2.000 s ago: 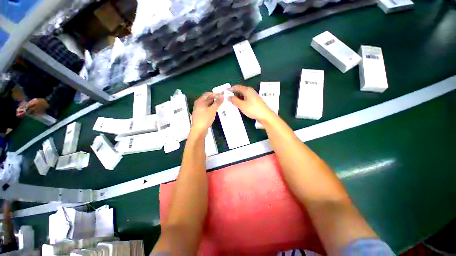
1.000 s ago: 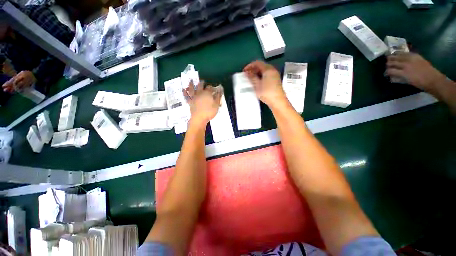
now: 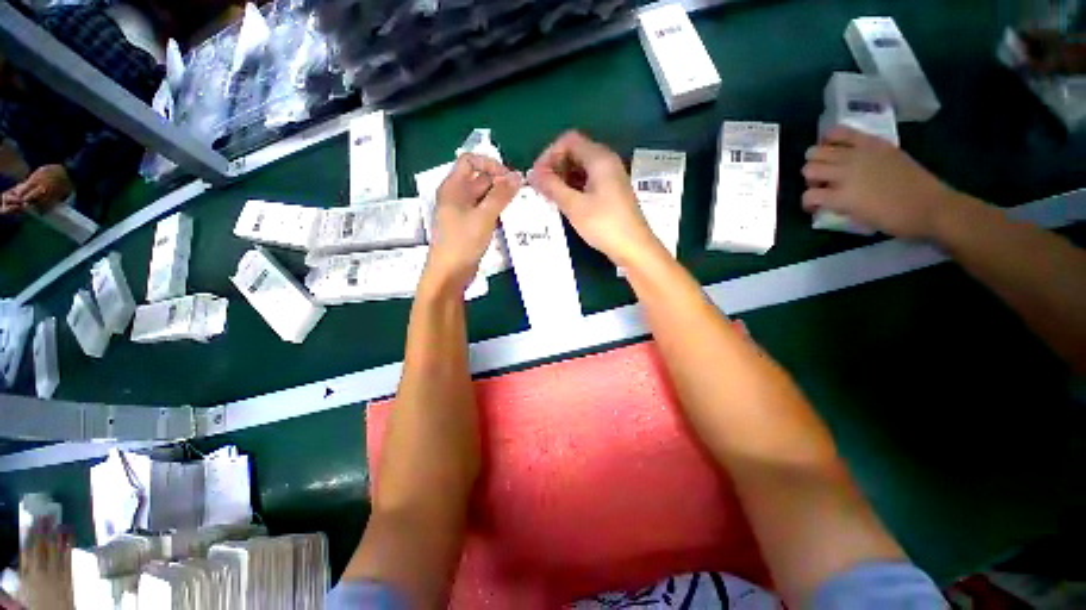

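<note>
A slim white folding carton (image 3: 542,256) lies in front of me with its near end at the pale guide rail (image 3: 631,319). My left hand (image 3: 467,215) and my right hand (image 3: 590,197) meet at its far end, with thumbs and fingertips pinched together there. The end flaps are mostly hidden by the fingers. White cartons with printed labels lie left of my left hand, some overlapping. One carton (image 3: 657,203) lies just right of my right hand, and another (image 3: 744,187) farther right.
Another person's hand (image 3: 875,179) rests on a carton at the right. Another person's hands show at the far left. A red foam pad (image 3: 584,465) lies under my forearms on the green conveyor belt (image 3: 822,381). Bagged parts (image 3: 465,48) are piled beyond the far rail. Stacked thin white pieces stand lower left.
My hands were apart one second ago and have come together at the far end of a carton. The carton that was under my right hand is no longer there. The other person's hand has moved left.
</note>
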